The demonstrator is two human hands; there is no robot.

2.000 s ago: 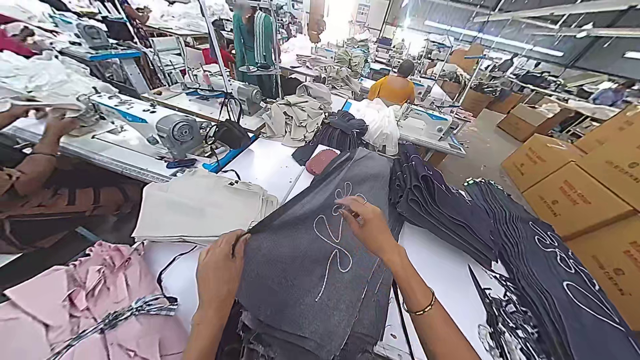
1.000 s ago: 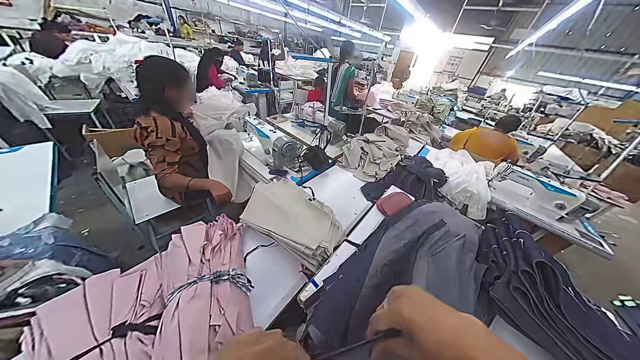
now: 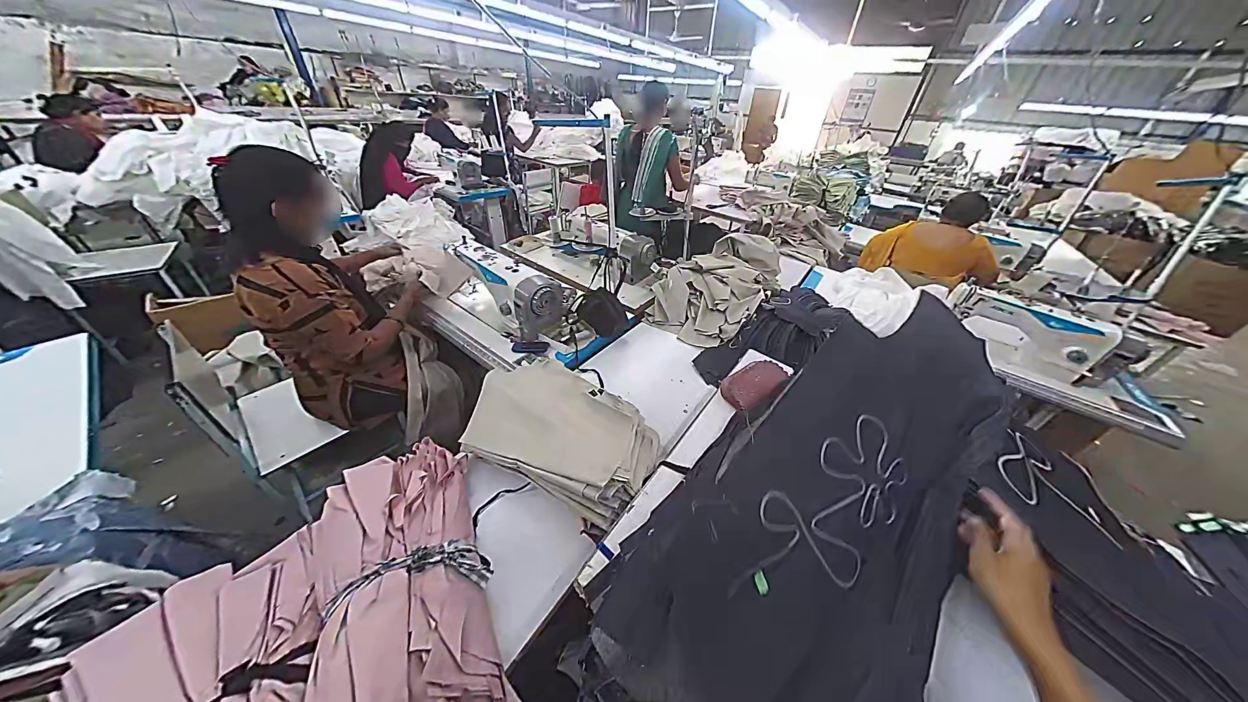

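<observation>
My right hand (image 3: 1009, 565) is at the right edge of a dark denim panel (image 3: 721, 546), with a small black item between thumb and fingers that is too unclear to name. The panel lies over a stack of dark fabric and bears a pale looped flower outline (image 3: 838, 502) and a small green tag (image 3: 760, 583). Right of my hand are more dark panels (image 3: 1121, 585), one with a similar pale outline. A dark red cushion-like item (image 3: 755, 385) sits by the panel's upper left edge. My left hand is out of view.
Folded beige fabric (image 3: 561, 439) and a tied pink fabric bundle (image 3: 390, 585) lie to the left. Beyond them a person in a patterned orange top (image 3: 312, 312) sits at a sewing machine (image 3: 517, 292). Another sewing machine (image 3: 1043, 327) stands at the right, near a person in yellow (image 3: 926, 253).
The view has swung to the left. A dark panel with a pale outline now lies where greyer fabric showed a second ago. My left hand has left the view; my right hand has moved to the panel's right edge.
</observation>
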